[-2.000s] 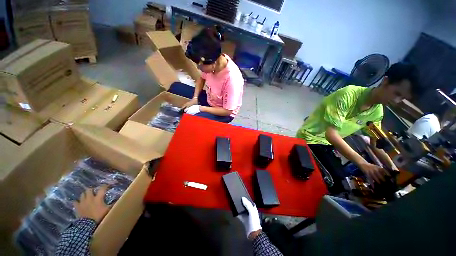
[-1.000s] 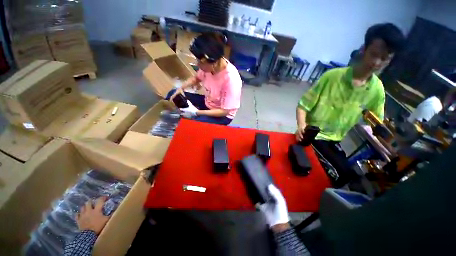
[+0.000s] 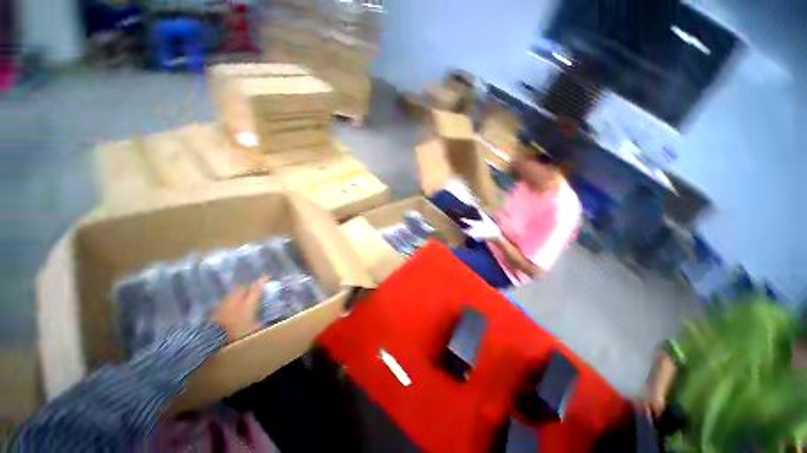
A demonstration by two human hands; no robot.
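Note:
The view is blurred. My left hand [image 3: 241, 310], bare, lies inside the open packing carton [image 3: 221, 367] on the near right part of the bagged housings [image 3: 190, 292]. Its fingers are spread over the film; whether it grips one I cannot tell. My right hand is not in the picture. Black housings [image 3: 464, 343] stand on the red table [image 3: 416, 305], with another housing [image 3: 557, 382] to the right and a dark one cut off at the lower edge. A small white stick [image 3: 395, 367] lies on the table's left part.
A person in pink [image 3: 541, 217] sits behind the table beside a second packing carton [image 3: 372, 237]. A person in green [image 3: 743, 376] is at the lower right. Closed cartons [image 3: 279, 111] stand beyond my carton. An open carton [image 3: 456, 155] is farther back.
The view has swung left and tilted, so the carton and table sit farther right. My right hand, which held a black housing, has left the picture. My left hand remains in the carton.

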